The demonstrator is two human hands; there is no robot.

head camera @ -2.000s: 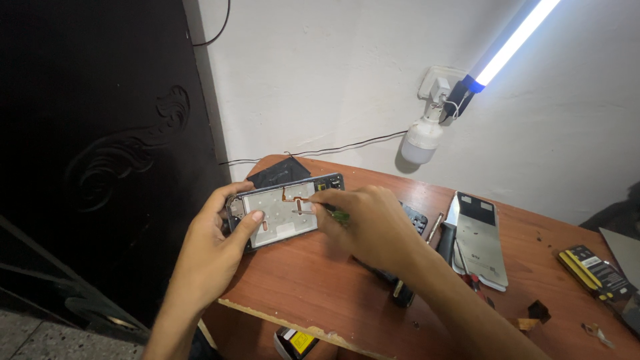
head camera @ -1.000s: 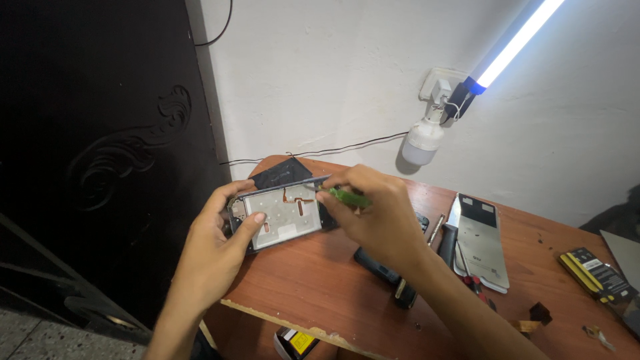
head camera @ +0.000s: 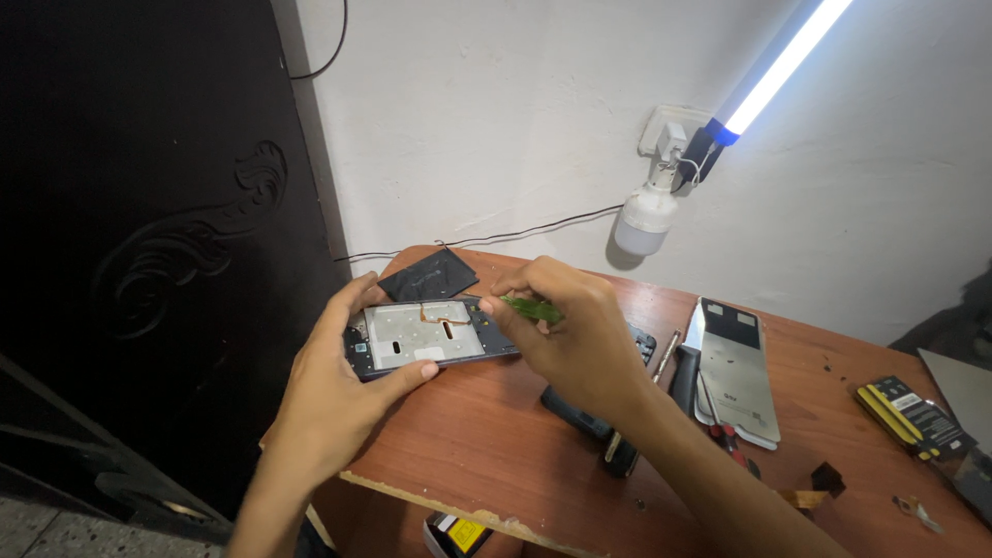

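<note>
My left hand [head camera: 349,364] grips the left end of a smartphone mid-frame [head camera: 430,341], thumb on its near edge and fingers behind the far one. An orange flex cable [head camera: 442,318] lies on the frame's bare metal plate. My right hand [head camera: 562,329] pinches a tool with a green handle [head camera: 532,309] above the right end of the frame; the tool's tip is mostly hidden by my fingers. A flat black rectangular part [head camera: 428,275] lies behind the frame on the wooden table.
Right of my right hand lie a black phone part [head camera: 577,415], a knife [head camera: 686,364], a detached phone back cover [head camera: 740,380] and a red-handled screwdriver [head camera: 725,438]. Farther right is a black and yellow battery [head camera: 911,415]. The table's chipped front edge [head camera: 465,511] runs below my hands.
My left hand has tilted the phone frame flatter. My right hand has moved from over the flex cable to the frame's right end, still with the green-handled tool.
</note>
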